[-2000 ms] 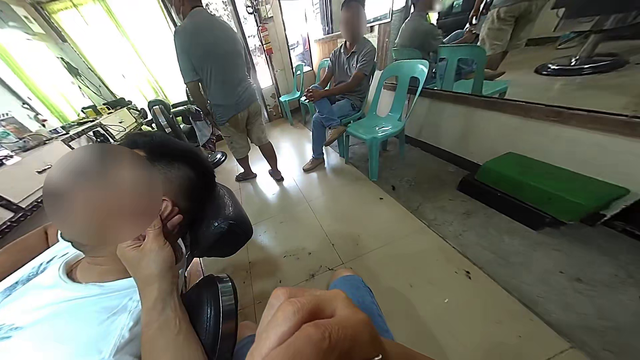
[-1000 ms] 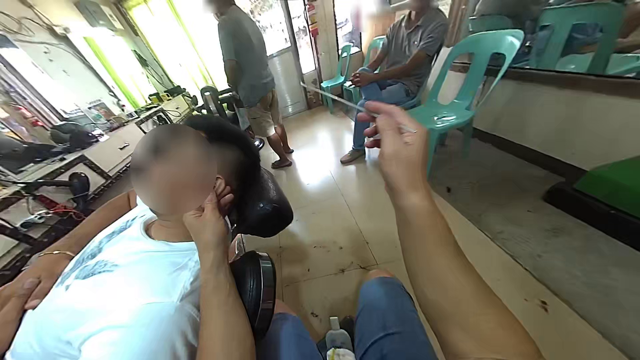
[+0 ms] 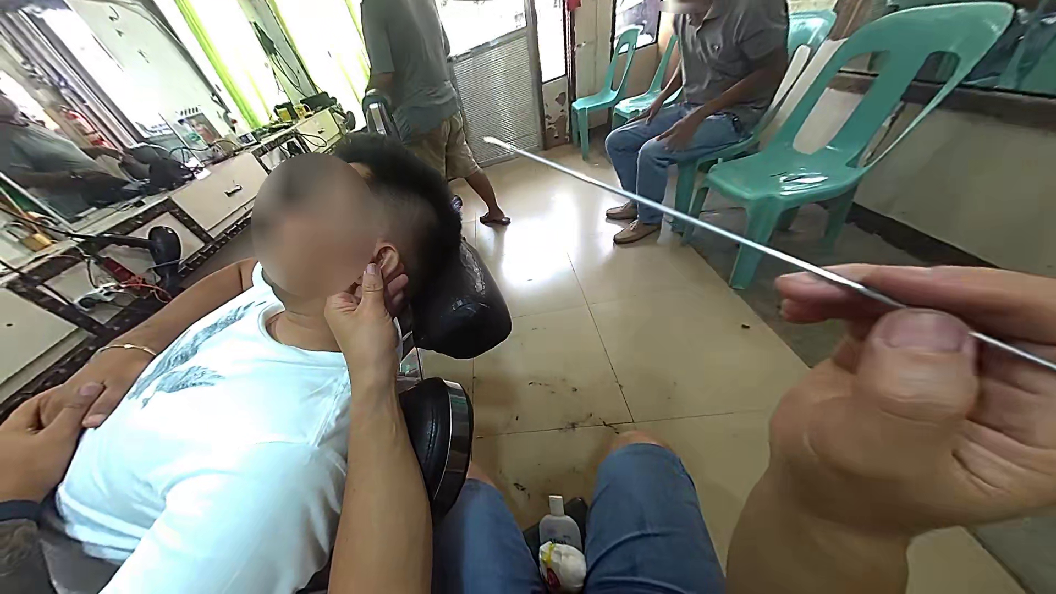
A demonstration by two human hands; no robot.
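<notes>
My left hand point(image 3: 367, 318) pinches the earlobe point(image 3: 386, 268) of a person in a white T-shirt point(image 3: 239, 437), who lies back in a black barber chair. The chair's headrest point(image 3: 466, 305) is behind the person's head. On the right, close to the camera, my right hand point(image 3: 899, 396) holds a thin metal rod point(image 3: 660, 208) between thumb and fingers. The rod points up and left, and its whitish tip is in the air, apart from the ear. A clear bottle point(image 3: 558, 524) and a white wrapped item point(image 3: 563, 568) are between my knees.
The chair's black padded armrest point(image 3: 437, 437) is beside my left forearm. A seated person point(image 3: 718, 82) and green plastic chairs point(image 3: 792, 173) are along the right wall. Another person point(image 3: 412, 74) stands behind the headrest. A counter point(image 3: 219, 194) with cords and a hair dryer lines the left side.
My right hand, low with no rod visible two seconds ago, was raised with the rod one second ago and now is nearer the camera at right. My left hand stays at the ear.
</notes>
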